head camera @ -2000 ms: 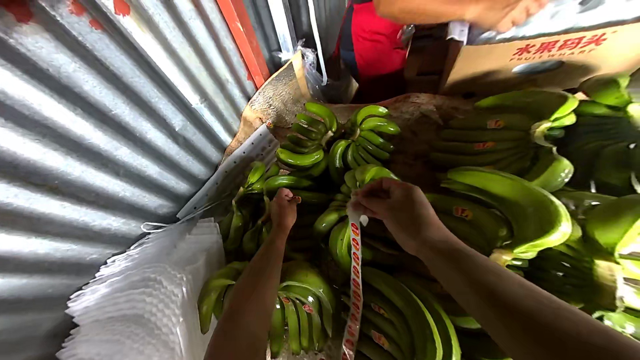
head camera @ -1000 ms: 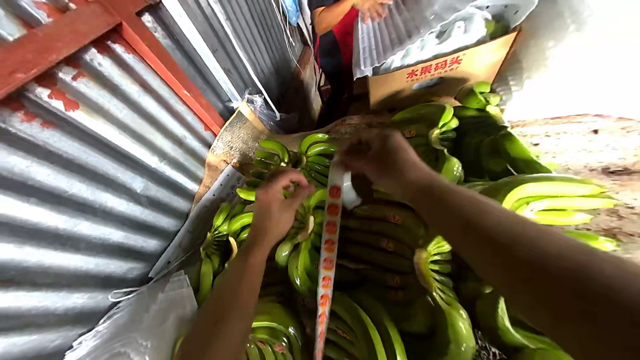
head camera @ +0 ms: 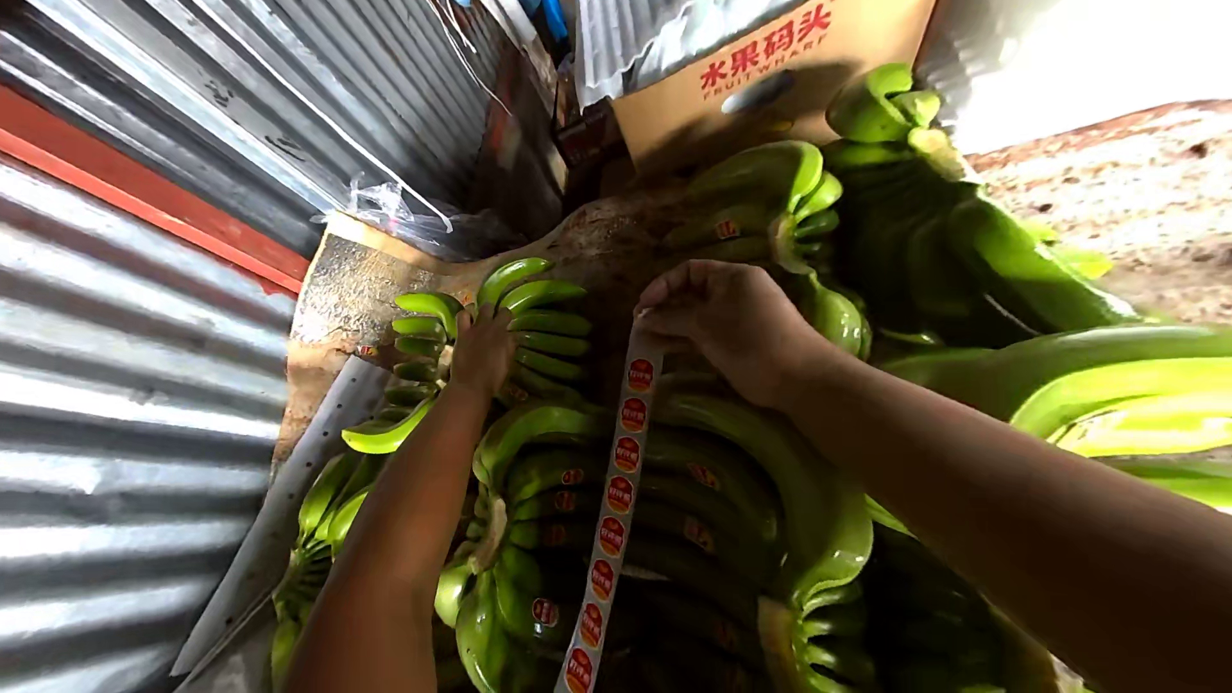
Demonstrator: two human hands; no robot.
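My right hand point(head camera: 722, 322) pinches the upper end of a strip of round red stickers point(head camera: 621, 496), which hangs down over the green bananas. My left hand point(head camera: 484, 351) reaches onto a small hand of green bananas point(head camera: 549, 332) at the back; its fingertips touch the fruit, and whether a sticker is under them is hidden. Below the strip lies a larger banana cluster point(head camera: 539, 433), with small red stickers on several fruits. Another cluster point(head camera: 760, 192) behind my right hand bears a red sticker.
A printed cardboard box point(head camera: 770, 87) stands at the back. Corrugated metal sheeting point(head camera: 125, 414) with a red beam point(head camera: 144, 188) walls the left side. A perforated white sheet point(head camera: 289, 510) lies along that wall, and clear plastic point(head camera: 385, 207) is bunched behind. More bananas point(head camera: 1059, 375) lie at right.
My left hand has left the strip's side and now rests on the small banana cluster at the back. My right hand still holds the strip. The other person's arm is out of view; the view has shifted.
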